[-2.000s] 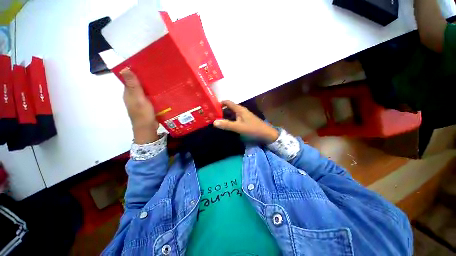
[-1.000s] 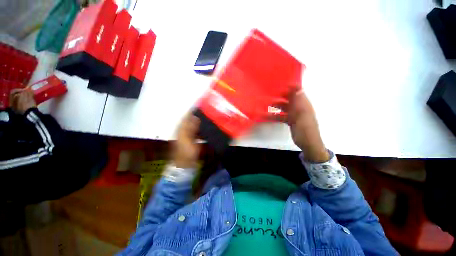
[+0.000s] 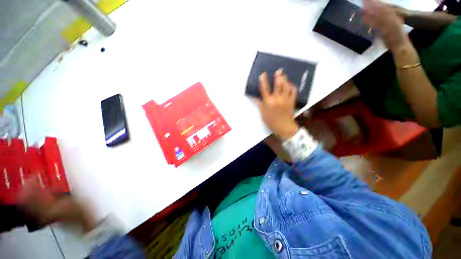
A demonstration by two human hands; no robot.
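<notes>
My right hand (image 3: 278, 106) lies over a plain black box (image 3: 255, 76) on the white table, fingers apart on its lid; no grip around the box shows. My left hand (image 3: 63, 207) is blurred at the lower left, by the row of red-sleeved boxes (image 3: 53, 162); whether it touches or holds one I cannot tell. A low pile of flat red card sleeves (image 3: 189, 124) lies between my hands, printed side up, with a small white label.
A smartphone (image 3: 114, 120) lies left of the sleeves on the white table (image 3: 167, 50). A grey metal cylinder (image 3: 98, 17) is near the wall. At right, a co-worker's hand (image 3: 386, 25) is over another black box (image 3: 341, 25). A red stool (image 3: 374, 131) is below.
The red-sleeved box between my hands has left them. My left hand has moved left to the row, and my right hand has moved right onto a black box. The view has turned right.
</notes>
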